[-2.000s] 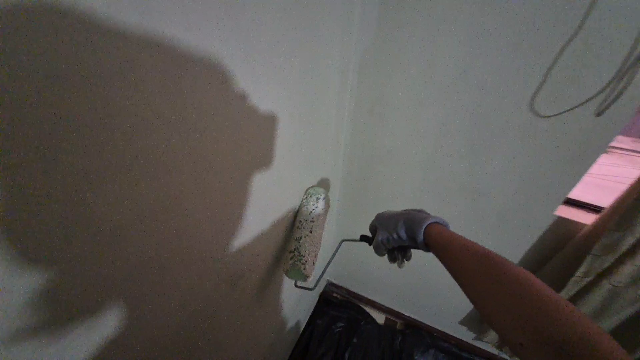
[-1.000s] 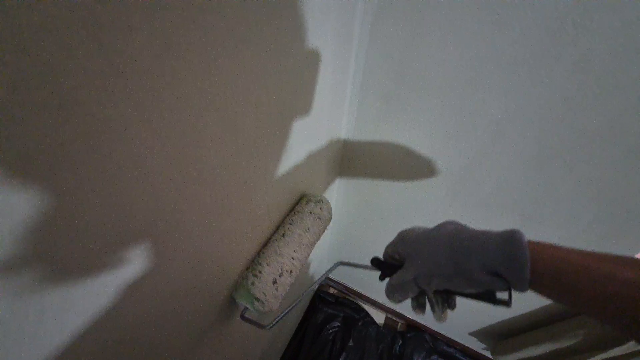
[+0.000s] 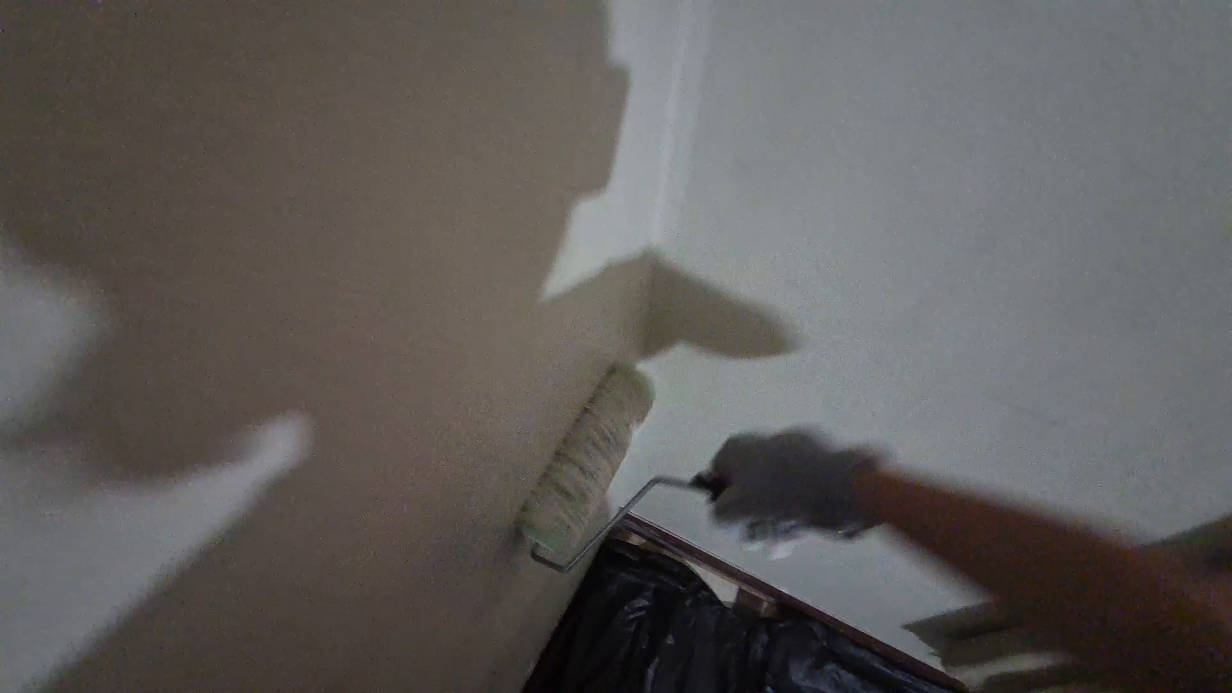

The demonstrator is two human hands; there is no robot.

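A grey work glove covers my right hand (image 3: 794, 484), which is closed around the dark handle of a paint roller (image 3: 587, 457). The roller's fuzzy cover is pale with a greenish end and lies tilted against the left wall (image 3: 385, 385), just beside the room corner. Its bent wire frame runs from the cover's lower end up to the handle. Hand and roller are blurred. The lower end of the handle cannot be made out. My left hand is out of the picture.
Black plastic sheeting (image 3: 674, 626) hangs below the corner, under a dark wooden edge (image 3: 770, 589). The right wall (image 3: 943, 241) meets the left one at the corner. Large shadows fall on both walls. Something striped, partly hidden by my forearm, shows at the lower right.
The view has shifted, and the cable and pink patch at the right of the earliest frame are out of sight. My right hand still grips the roller, which stays at the left wall near the corner.
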